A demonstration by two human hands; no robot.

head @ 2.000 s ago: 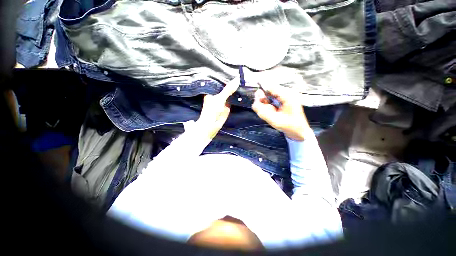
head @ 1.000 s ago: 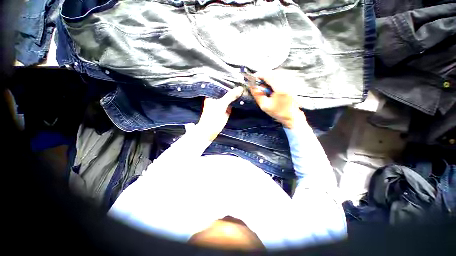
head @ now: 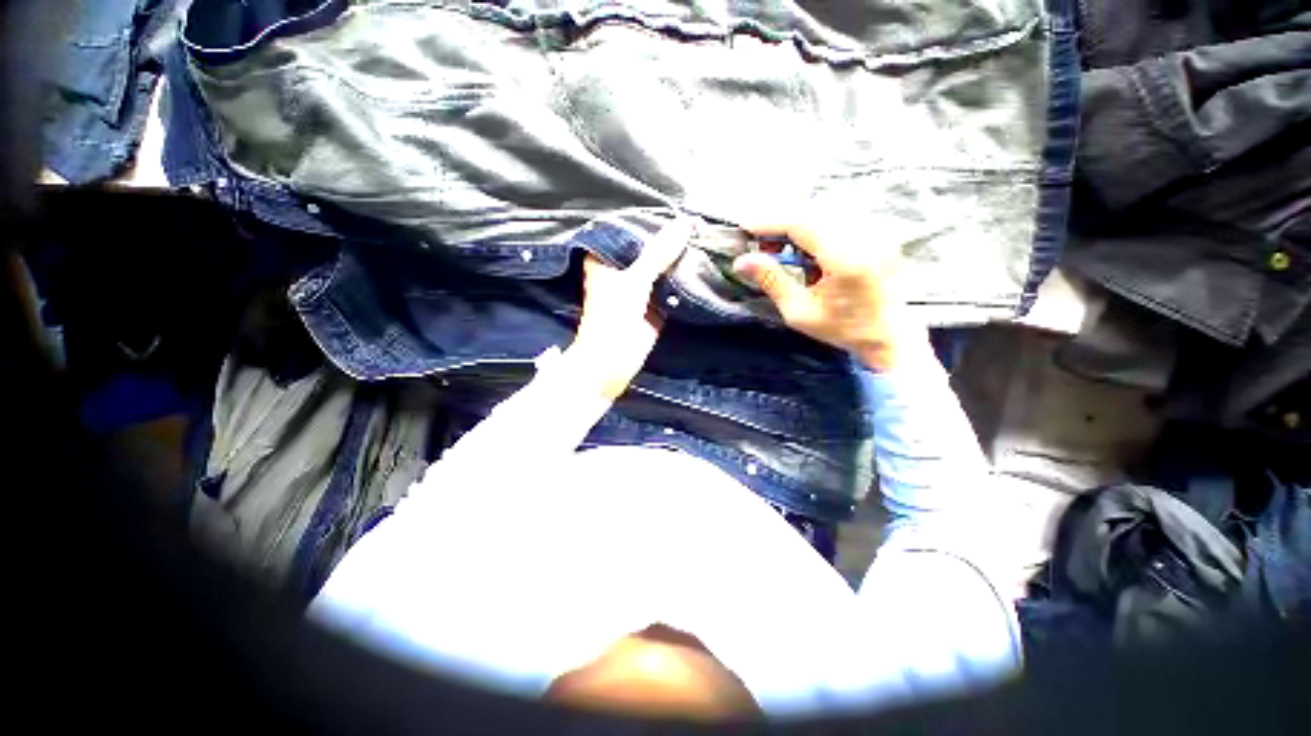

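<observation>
A denim jacket (head: 431, 130) lies inside out in front of me, its pale grey-green inside facing up. Its dark blue button placket (head: 496, 260) with small shiny dots runs along the near edge. My left hand (head: 626, 309) grips the placket near the middle, fingers pinched on the cloth. My right hand (head: 827, 295) is just to the right at the same edge, closed around small dark bluish thread snips (head: 789, 256), mostly hidden by the fingers. The snips' tips are too blurred to make out.
Dark charcoal jackets (head: 1186, 187) lie at the right. More blue denim (head: 762, 424) hangs below the table edge towards my lap. Grey and blue garments (head: 273, 446) are at lower left, and a rolled dark garment (head: 1143, 554) is at lower right. Blue denim (head: 94, 101) lies at upper left.
The pale pocket bag in the middle is no longer seen lying flat, and the dark strip by my fingers is gone from view. My right hand has moved slightly right; my left hand stays at the placket.
</observation>
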